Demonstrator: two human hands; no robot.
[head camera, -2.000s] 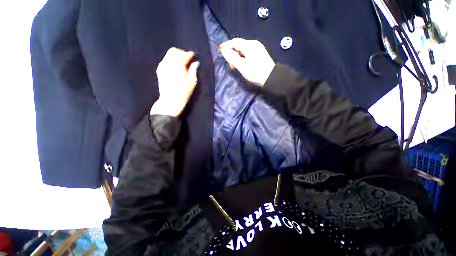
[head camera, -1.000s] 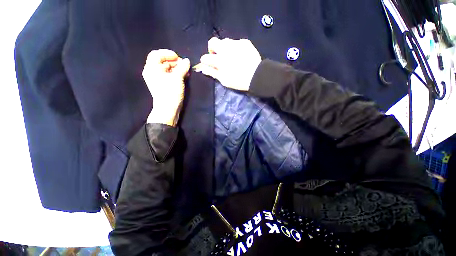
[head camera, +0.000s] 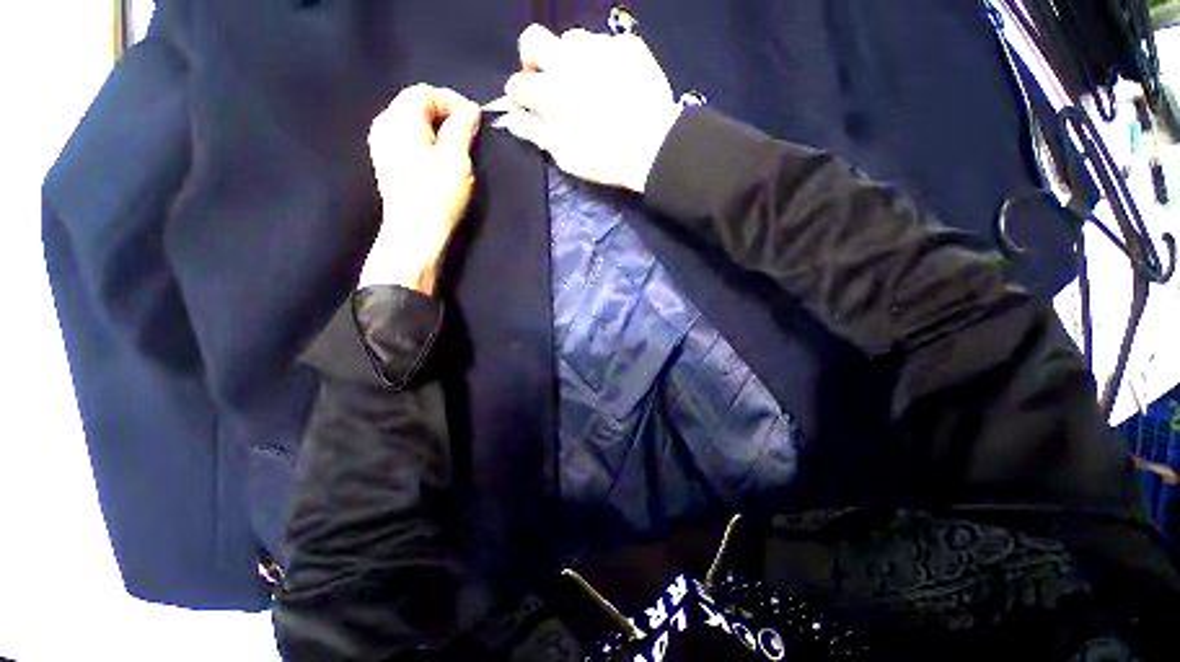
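Observation:
A navy coat (head camera: 298, 233) lies spread in front of me. Its shiny blue lining (head camera: 647, 375) shows in the gap right of the long straight front edge (head camera: 511, 323). My left hand (head camera: 425, 162) has thumb and fingers pinched together at the front edge. My right hand (head camera: 589, 104) is just right of it, with a small pale pointed tip showing between its fingers towards my left hand. What this tip belongs to is hidden in the palm. A silver-white button (head camera: 622, 20) shows above my right hand, and another (head camera: 694, 100) is partly covered by it.
Black hangers (head camera: 1100, 168) with hooks lie at the right, partly over the white table (head camera: 1145, 356). A blue crate (head camera: 1156, 440) is at the right edge below the table. White table surface also shows at the left. A coat sleeve lies at the left.
The right hand has moved from the lining edge over to the left hand at the front edge. Both hands now sit higher in view, and the right hand partly covers the buttons.

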